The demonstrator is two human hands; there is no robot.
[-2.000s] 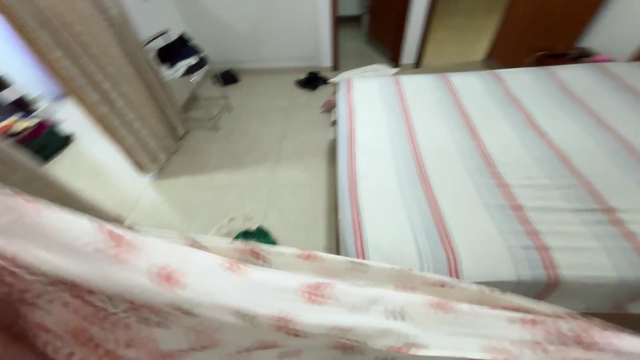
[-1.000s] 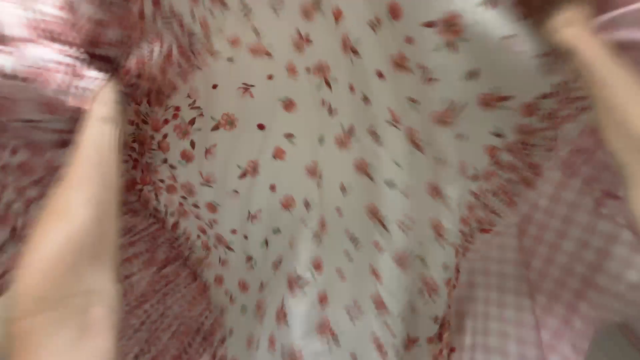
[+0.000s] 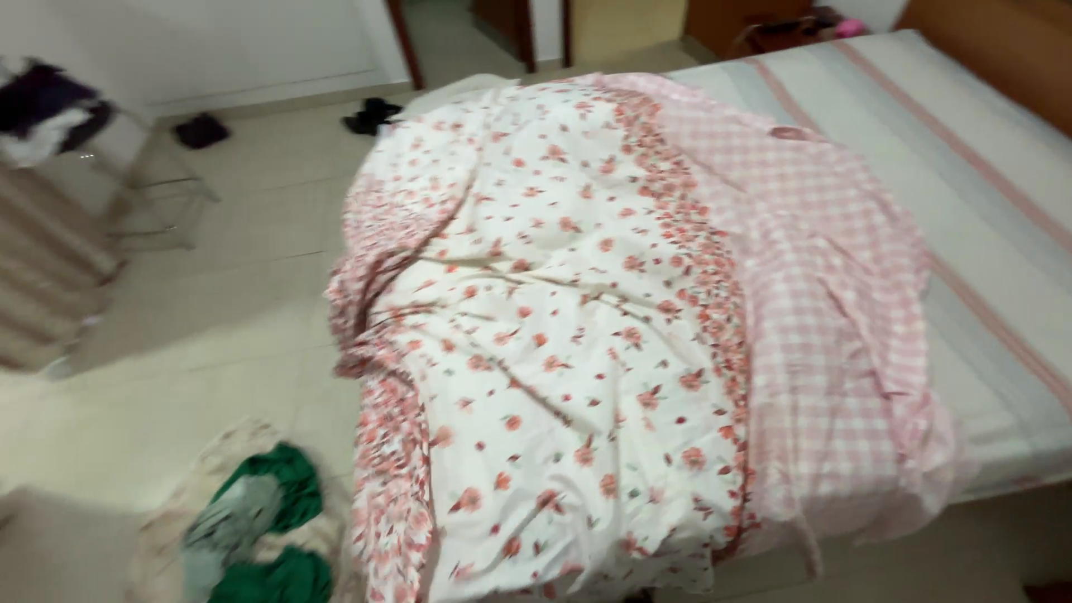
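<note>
Neither my left hand nor my right hand shows in the head view. A white fabric piece with red floral print (image 3: pixel 553 335) lies loosely over the foot part of the bed, wrinkled across its middle. Its left edge, densely flowered, is bunched and hangs over the bed's side. Joined along or lying beside its right border is a pink-and-white checked fabric (image 3: pixel 804 335), creased, on the mattress. Under both, a striped sheet (image 3: pixel 997 335) covers the mattress. The near end of the floral fabric reaches the bottom of the view.
Green and grey clothes (image 3: pixel 276 494) lie in a heap on the tiled floor at lower left. Dark items (image 3: pixel 201 131) rest near the far wall. A rack with clothes (image 3: pixel 50 109) and a curtain (image 3: pixel 50 276) are at left. A wooden headboard (image 3: pixel 1005 50) stands at right.
The floral and checked fabric, spread between my raised hands one second ago, now lies on the bed. Both hands have gone out of view.
</note>
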